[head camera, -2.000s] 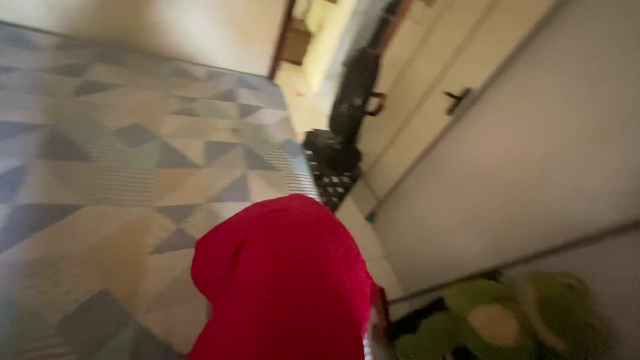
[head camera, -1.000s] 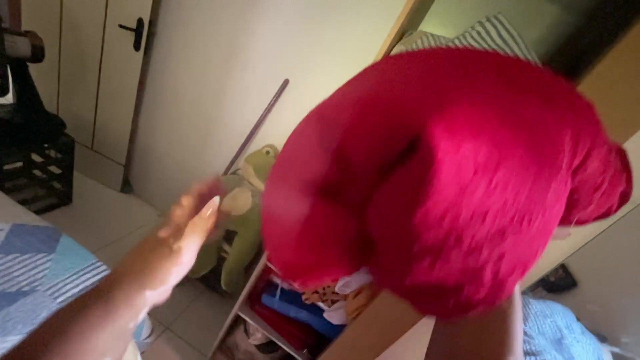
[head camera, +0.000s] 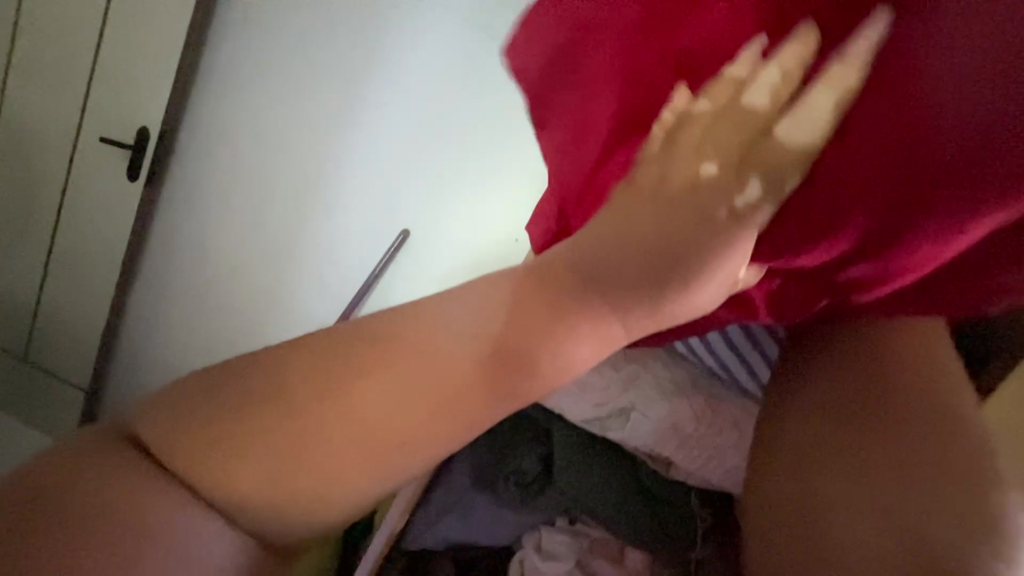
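Observation:
A bundle of red cloth fills the upper right of the head view. My left hand lies against its near side, palm toward the cloth and fingers extended and apart; whether it grips any of the cloth is not clear. My right forearm rises at the lower right to the underside of the bundle, and the cloth hides my right hand. Directly below the bundle are a blue-and-white striped cloth and a pale crumpled cloth.
Beneath my left forearm, dark cloth and a light pink cloth lie in a shelf space. A thin dark rod leans against the white wall. A door with a black handle stands at the left.
My left hand, apart from the red bundle one second ago, has moved right and now lies against it. The view has swung from the bed to the shelves.

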